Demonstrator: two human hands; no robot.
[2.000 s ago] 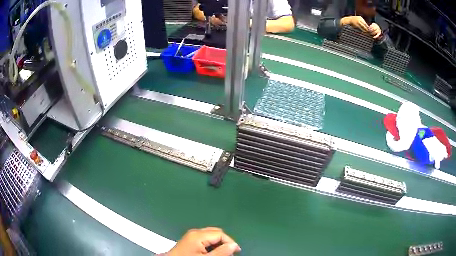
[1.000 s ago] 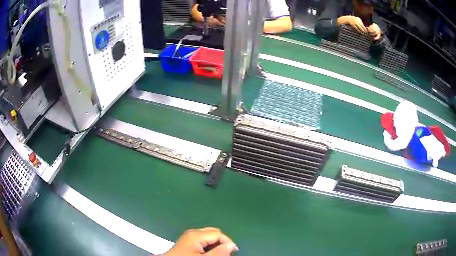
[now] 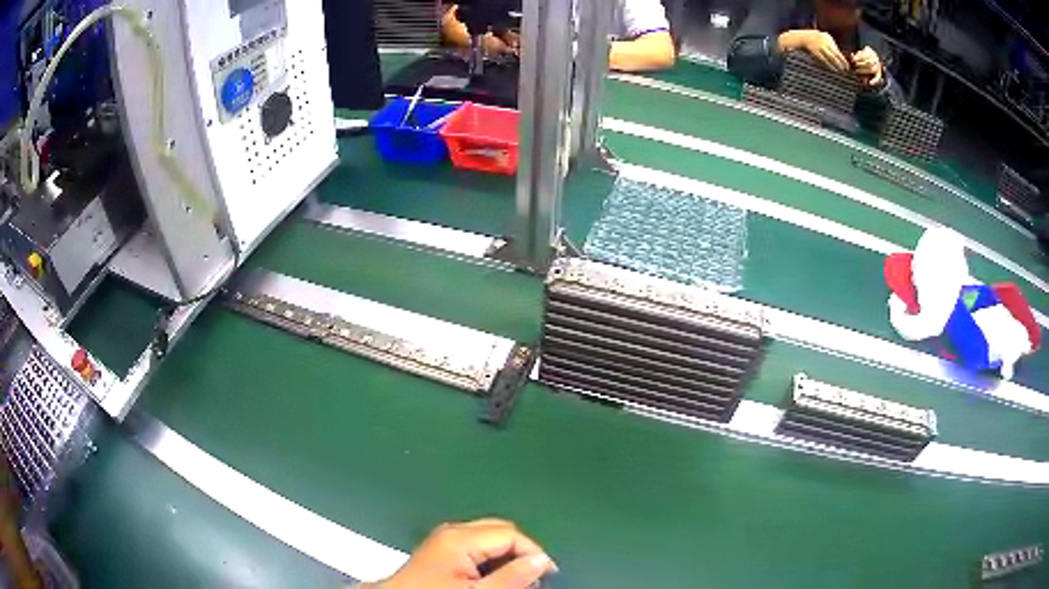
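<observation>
My left hand [image 3: 477, 556] is at the bottom edge, cut off by it. Its fingers are curled with thumb and finger tips close together; whether it grips anything is hidden below the edge. My right hand is out of the picture. A short slotted bar [image 3: 1012, 563] shows at the lower right corner, partly cut off; what holds it cannot be seen. A row of fixtures [image 3: 380, 345] lies on the metal strip, with a dark end block [image 3: 508, 385] across its right end. A large fixture stack [image 3: 650, 351] stands right of the block.
A small fixture stack [image 3: 860, 419] stands farther right. Behind are a metal post [image 3: 541, 138], bubble wrap [image 3: 670, 234], blue [image 3: 405, 135] and red [image 3: 483, 140] bins and a red, white and blue cloth [image 3: 961, 305]. A white machine [image 3: 247, 127] stands left. Coworkers' hands [image 3: 831, 54] work opposite.
The slotted bar has shifted slightly right at the lower right corner. My left hand stays in nearly the same place and pose. The view has shifted slightly.
</observation>
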